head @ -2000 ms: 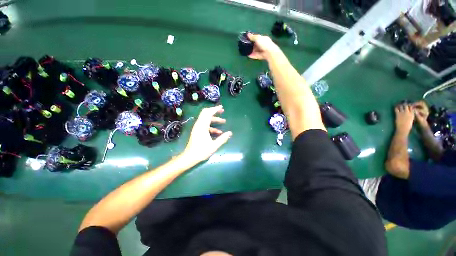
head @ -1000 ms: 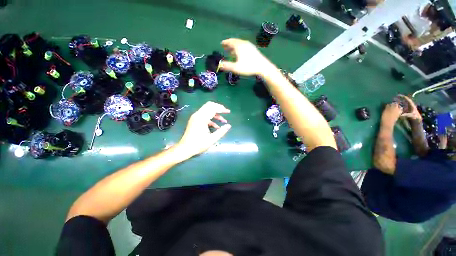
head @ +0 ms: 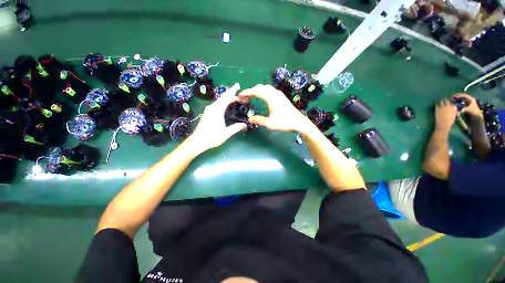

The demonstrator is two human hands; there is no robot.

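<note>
A dark round body [head: 238, 113] with a small pale-green piece is between my hands above the bench. My left hand [head: 215, 122] holds it from the left, fingers curved over it. My right hand [head: 272, 110] is curved at its right side, thumb and fingertips near its edge; firm contact is hard to tell. Round blue-white circuit boards [head: 132, 120] sit on black bodies at the left, with thin red and white wires. A black ring [head: 180, 129] lies left of my left hand.
Many black bodies [head: 33, 110] fill the far left. Two black sleeves [head: 373, 142] and a small cap [head: 406, 113] lie at the right. A white post [head: 360, 41] slants across the back. A clear cup [head: 343, 82] is beside it. Another person's hands [head: 457, 108] work at the far right.
My right hand, empty a second ago, has come down and left to meet my left hand. A dark round body is now between them. The black cylinder stands released at the back.
</note>
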